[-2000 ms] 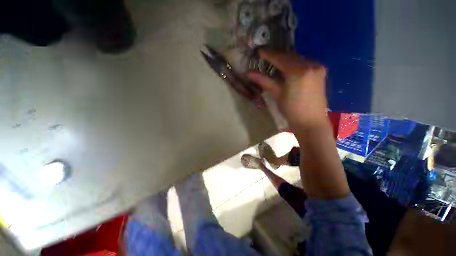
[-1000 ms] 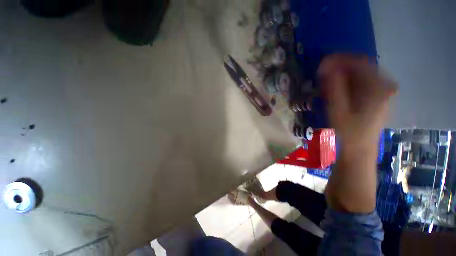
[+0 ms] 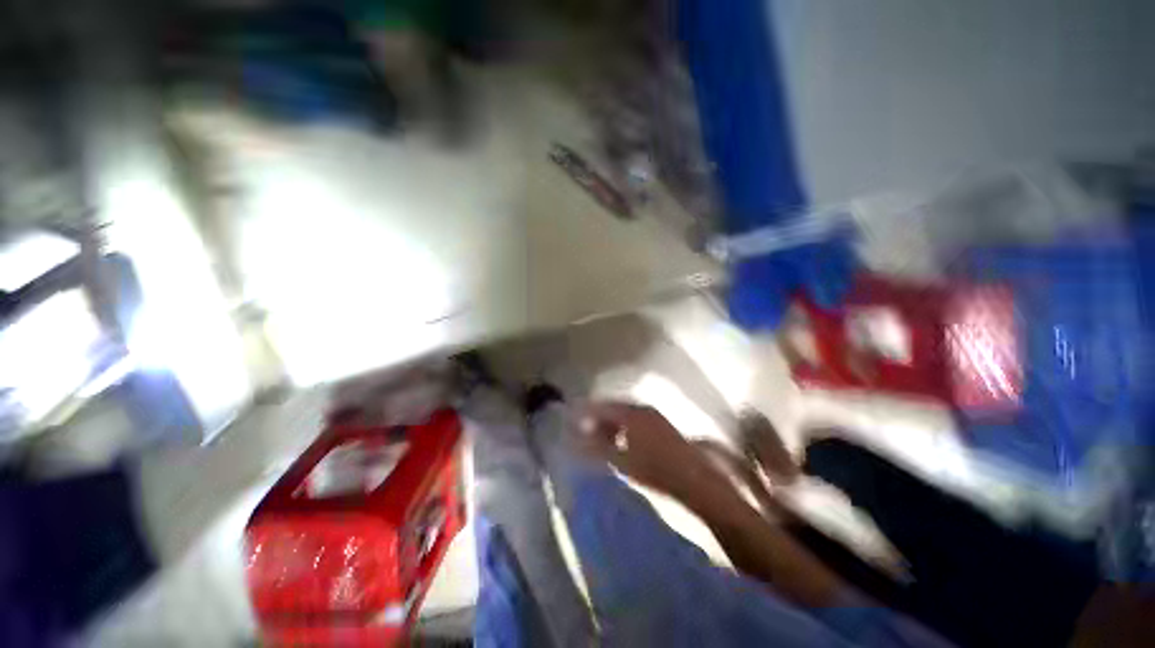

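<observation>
The frame is badly blurred. My right hand (image 3: pixel 621 437) is low in front of my lap, below the table's front edge, with the forearm running to the lower right. A small pale spot shows at its fingers; I cannot tell whether it holds something. My left hand is not in view. Dark thread snips (image 3: pixel 592 181) lie on the pale table (image 3: pixel 557 272), away from my hand. A blurred heap of bobbins (image 3: pixel 652 120) lies beside them along the blue edge (image 3: pixel 747 127).
A red plastic stool (image 3: pixel 342 544) stands at the lower left and another red stool or crate (image 3: pixel 899 336) at the right. Blue crates (image 3: pixel 1070 342) are at the far right. A person's dark-clothed leg (image 3: pixel 912 500) is beyond my forearm. Dark shapes lie at the upper left.
My right hand has moved from over the blue edge down to my lap. The view has swung, so more floor and the red stool at lower left show. The snips remain on the table.
</observation>
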